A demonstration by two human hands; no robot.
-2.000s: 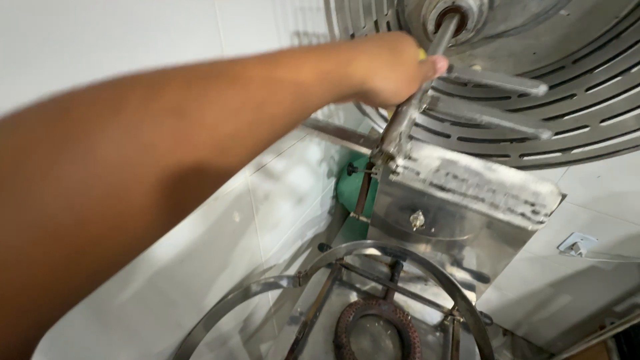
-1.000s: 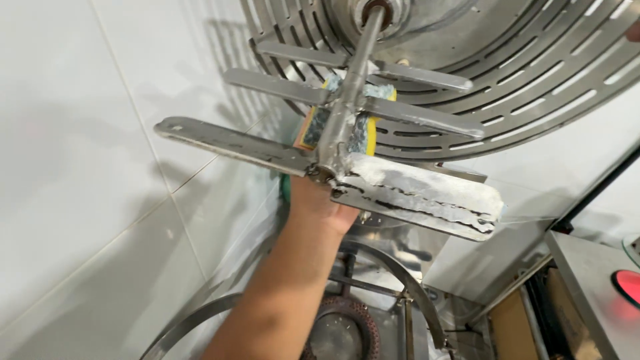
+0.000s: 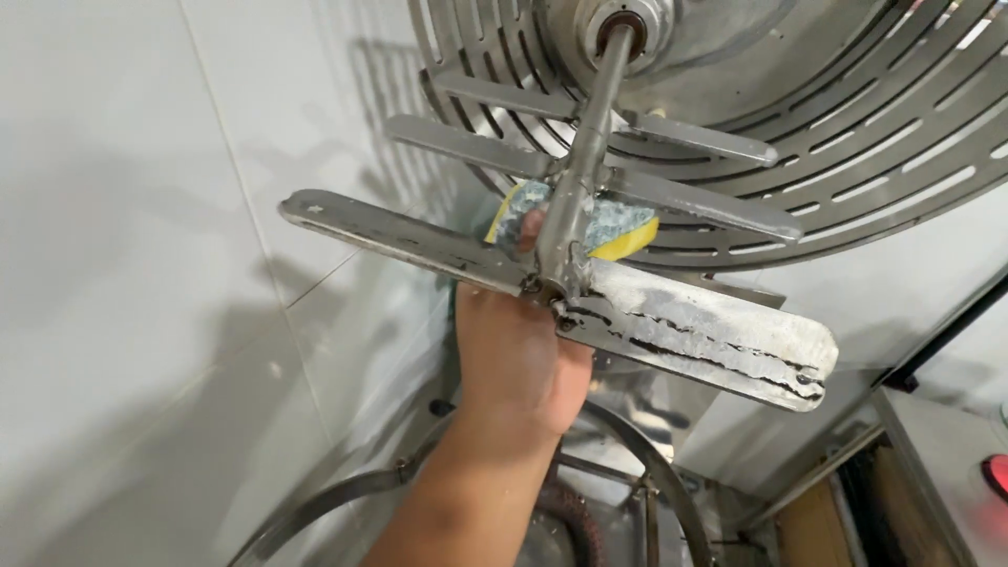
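Observation:
My left hand (image 3: 516,354) reaches up from the bottom middle, beneath a metal shaft (image 3: 587,157) with flat metal paddles. It holds a yellow sponge (image 3: 626,239) with a grey-green, sudsy scouring face, pressed around the underside of the shaft. One fingertip shows on the sponge left of the shaft; the other fingers are largely hidden. Just above the wrist, a long grey paddle (image 3: 394,236) extends left and a wider one (image 3: 709,339), with whitish film and dark cracked streaks, extends right. Narrower paddles sit farther up the shaft. My right hand is out of view.
Behind the paddles is a large slotted metal ring (image 3: 835,189) around the shaft's hub (image 3: 626,35). A round metal frame (image 3: 669,472) stands below, over a ring burner (image 3: 579,520). White wall tiles (image 3: 118,236) are at left, a metal counter (image 3: 937,457) at lower right.
My left hand was on top of the shaft near the hub; it is now beneath the shaft with the sponge. The paddles stand at a different angle than in the earliest frame.

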